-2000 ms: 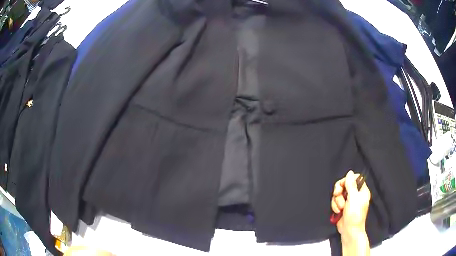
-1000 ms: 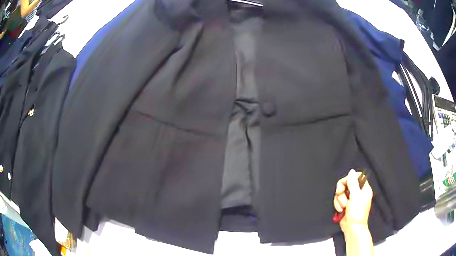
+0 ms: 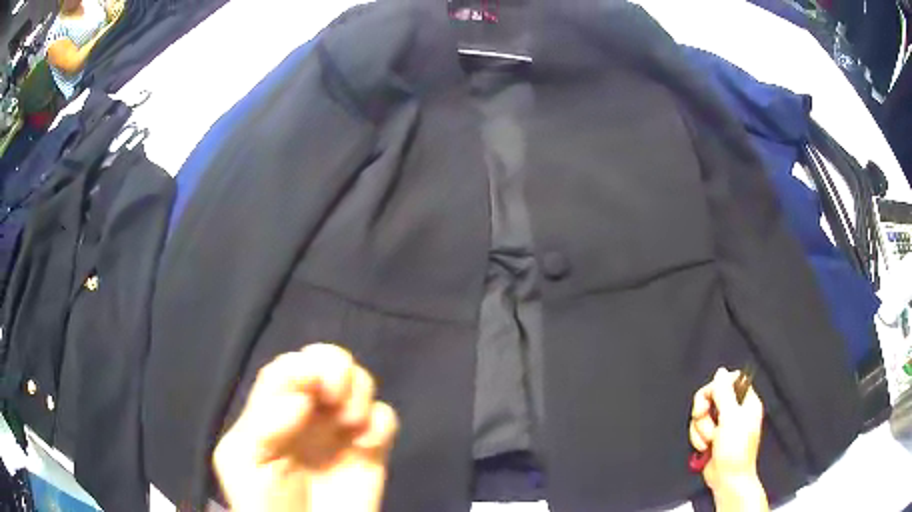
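A black jacket (image 3: 630, 200) lies spread front up, its front edges apart with shiny lining (image 3: 505, 380) between them. One dark covered button (image 3: 554, 264) sits at the waist seam. My right hand (image 3: 728, 430) is closed around thread snips (image 3: 742, 385) over the jacket's lower right side; the short blades and a red handle end show. My left hand (image 3: 310, 430) is blurred and raised over the lower left front, fingers curled; whether anything is in it cannot be told.
Black jackets with gold buttons (image 3: 115, 290) lie at the left. Blue cloth (image 3: 835, 290) shows under the jacket at the right, beside black straps (image 3: 845, 200). The white table (image 3: 255, 50) shows behind. A person in a striped top (image 3: 68, 50) is at the far left.
My left hand has come up from the bottom left edge over the jacket. The view has shifted, so the neck label and a person now show. My right hand still holds the snips.
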